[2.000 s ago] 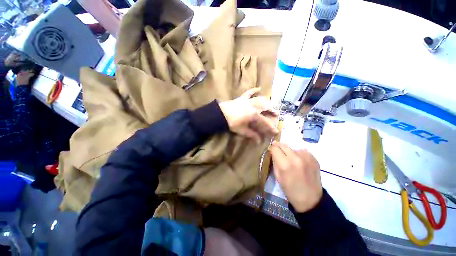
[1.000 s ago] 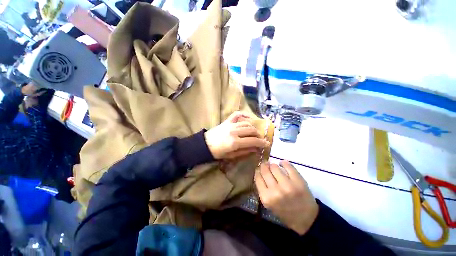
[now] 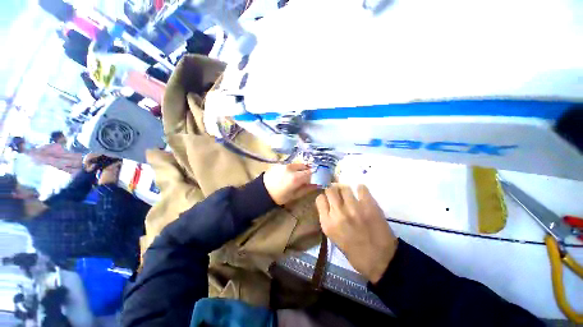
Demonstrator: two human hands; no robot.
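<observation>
The tan jacket [image 3: 220,169] lies bunched left of the white sewing machine [image 3: 409,137] and hangs over the table's front edge. My left hand [image 3: 289,184] lies at the garment's edge beside the presser foot area, fingers bent; its fingertips are partly hidden by the machine parts. My right hand [image 3: 355,223] is just right of it, with its fingertips at the same edge. A narrow brown strip [image 3: 321,263] hangs down below my right hand. The zipper teeth and the needle cannot be made out.
A yellow strip [image 3: 489,200] lies on the table, with scissors [image 3: 543,220] with red and yellow handles to its right. A grey-white box with a round vent [image 3: 118,131] stands at the left. Another person's dark sleeve [image 3: 83,223] and a blue bin [image 3: 102,287] are at the far left.
The view has tilted, showing more of the background at left. My hands are now close together beside the machine's foot. The jacket's upper part is now partly behind the machine head.
</observation>
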